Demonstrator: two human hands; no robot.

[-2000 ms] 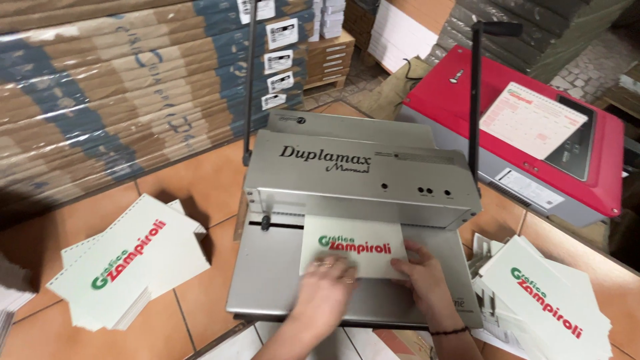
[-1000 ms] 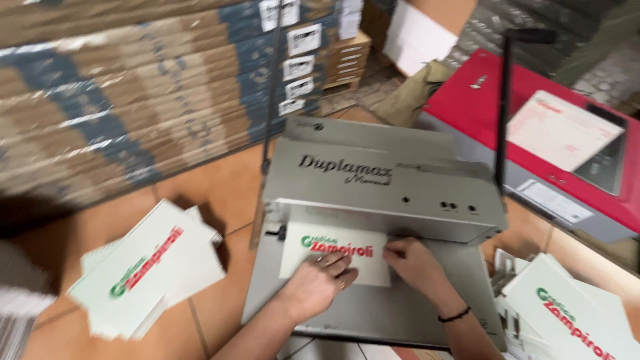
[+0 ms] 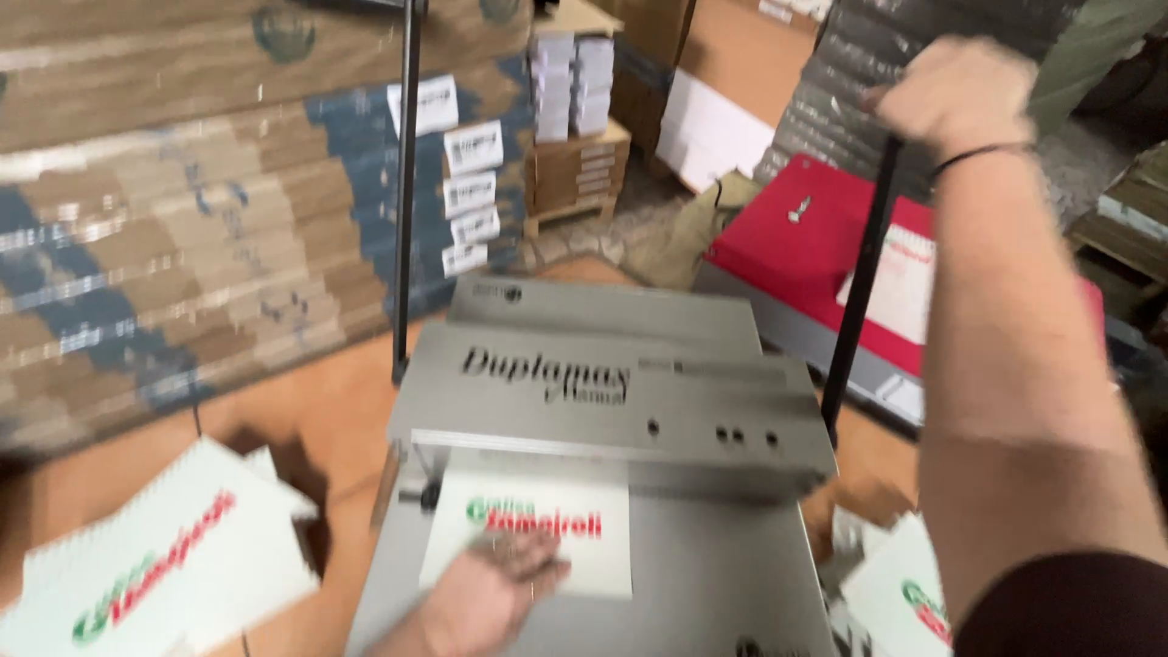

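A grey Duplamax manual punching machine (image 3: 593,392) stands in the centre. Printed white sheets (image 3: 584,566) lie on its bed, their far edge at the slot. My left hand (image 3: 497,584) rests flat on them, fingers spread over the lower part of the print. Up at the right, my right hand (image 3: 958,96) is closed around the top of the black lever (image 3: 862,274). A black band circles that wrist. Punched printed sheets (image 3: 173,557) lie fanned at the left; another printed stack (image 3: 899,584) is partly hidden by my right arm.
Wrapped bundles with labels (image 3: 265,210) form a wall behind at the left. A red and grey machine (image 3: 776,246) with a paper on top stands behind at the right. Beyond are small stacks on a wooden pallet (image 3: 575,205). The lever's left arm (image 3: 406,192) rises beside the bundles.
My right hand has left the edge of the sheets and moved up to the lever, now gripping its top. My left hand stays on the sheets.
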